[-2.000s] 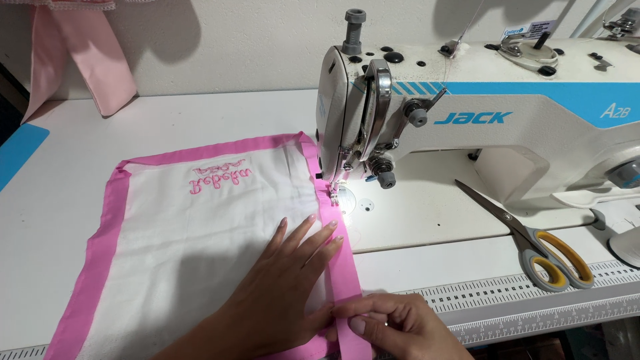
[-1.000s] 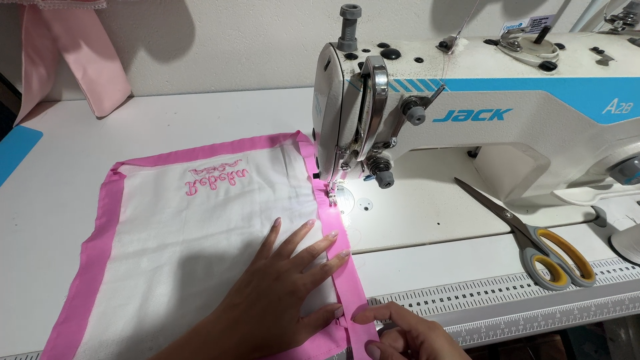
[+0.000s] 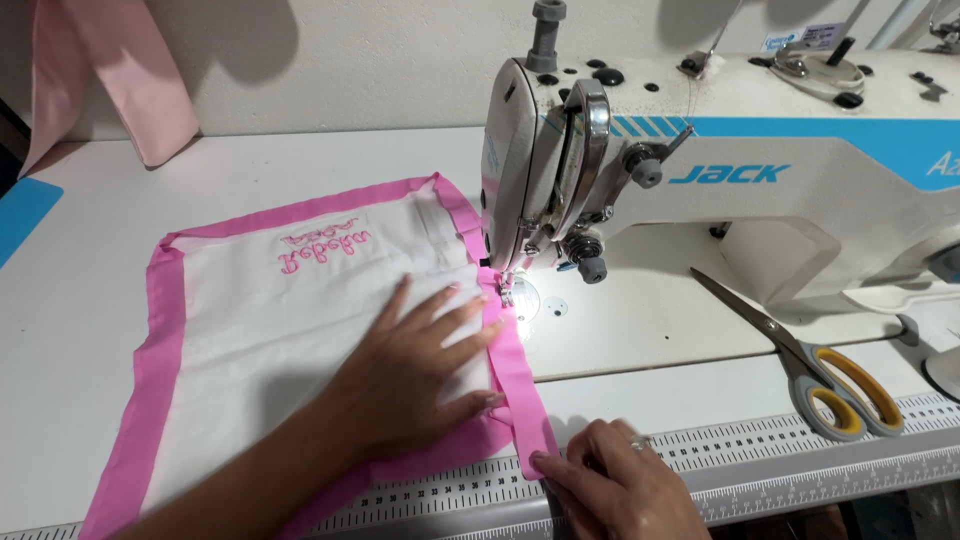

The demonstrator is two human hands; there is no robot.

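A white cloth [image 3: 300, 322] with a pink fabric border [image 3: 161, 360] and pink embroidery lies on the table, left of a Jack sewing machine [image 3: 735, 172]. Its right edge runs under the lit presser foot [image 3: 506, 289]. My left hand [image 3: 420, 360] rests on the cloth with fingers spread, the fingertips on the border just below the foot. My right hand [image 3: 622, 480] pinches the near end of the pink strip [image 3: 529, 405] at the table's front edge. The strip stretches from the foot to that hand. The needle tip is too small to make out.
Scissors with grey and orange handles [image 3: 810, 375] lie right of the needle plate, partly over the measuring tape [image 3: 735, 442] along the front edge. Pale pink ribbon [image 3: 142, 97] hangs at the back left. A blue flat piece [image 3: 26, 214] lies at the left edge.
The near part of the cloth's right edge, with the pink strip, has shifted, and the strip's end now shows in my right hand. The left hand remains spread on the cloth.
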